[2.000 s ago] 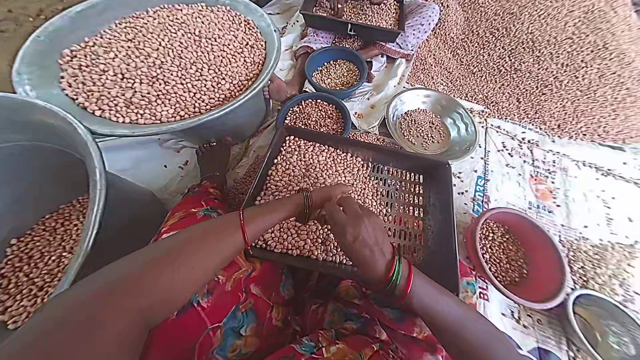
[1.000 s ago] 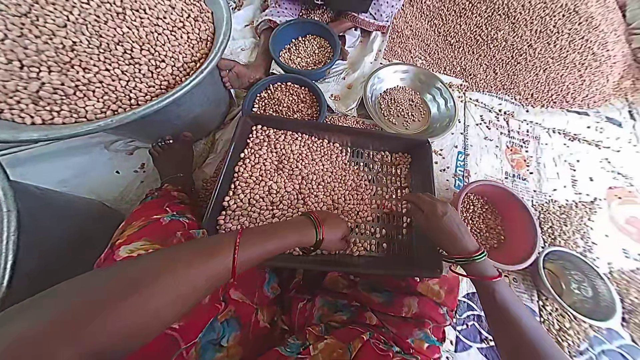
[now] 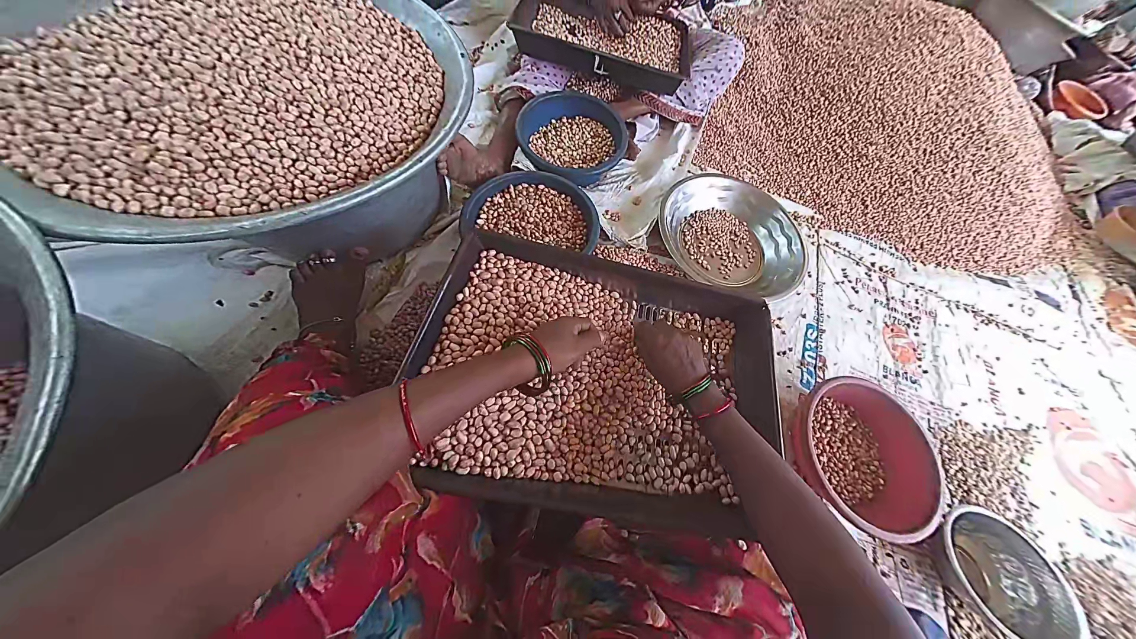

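Observation:
A dark slotted plastic tray [image 3: 612, 504] rests on my lap, most of its floor covered by shelled nuts or beans [image 3: 506, 417], pinkish brown. My left hand [image 3: 568, 342] is over the middle of the tray with its fingers curled down at the nuts; whether it holds any is hidden. Close to its right, my right hand [image 3: 667, 353] touches the nuts near the tray's right part, fingers bent and partly hidden. Some slots show just beyond my right hand. Both wrists wear bangles.
Blue bowls [image 3: 590, 232] and a steel bowl [image 3: 790, 253] stand beyond the tray, a red bowl [image 3: 927, 479] and a metal-rimmed bowl [image 3: 1021, 568] at right. Large metal tubs [image 3: 355, 213] stand left. A person's hand [image 3: 614, 13] is in another tray [image 3: 577, 55]. A large heap [image 3: 879, 133] lies behind.
The nuts have spread over the tray's right part, where more slots showed before. My hands have come closer together than one second ago, and my right hand has left the tray's right edge.

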